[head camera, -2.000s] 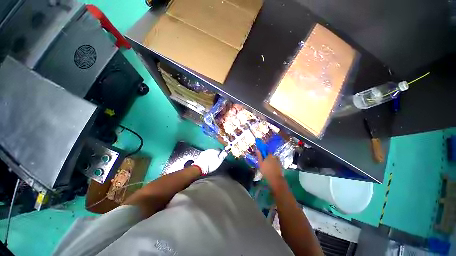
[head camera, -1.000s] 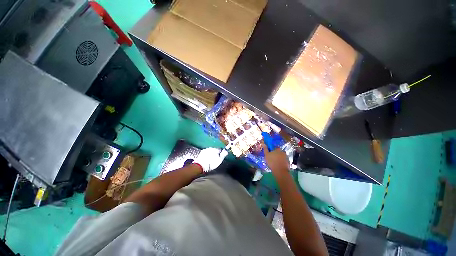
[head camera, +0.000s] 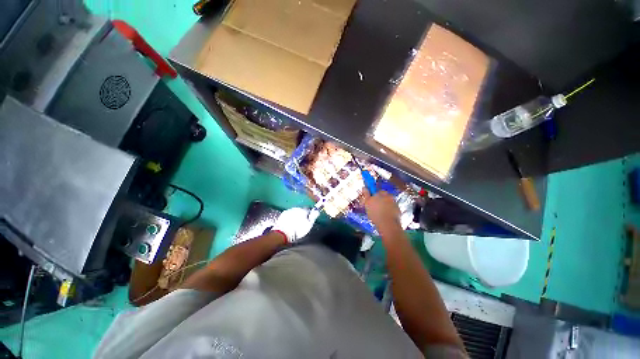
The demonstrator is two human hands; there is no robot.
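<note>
My left hand (head camera: 297, 223), in a white knit glove with a red cuff, is closed on the thin handle of the core bar (head camera: 342, 198). The bar is held over the blue parts bin (head camera: 296, 172), which holds peach-orange moulded parts (head camera: 324, 163) under glare. My bare right hand (head camera: 382, 207) grips the bright blue air blow gun (head camera: 369, 182), its nozzle over the bin close to the bar. Glare hides where bar and parts meet.
The black bench has a cardboard sheet (head camera: 279, 45), a film-covered sheet stack (head camera: 434, 102), a clear bottle (head camera: 518, 120) and a wooden-handled tool (head camera: 528, 192). A white bucket (head camera: 491, 258) stands below right. A scrap box (head camera: 172, 260) and grey machine (head camera: 60, 186) are left.
My right hand and the blue blow gun have shifted slightly around the bar; the gun now points more upward. My left hand stays closed on the handle. The whole view has shifted slightly.
</note>
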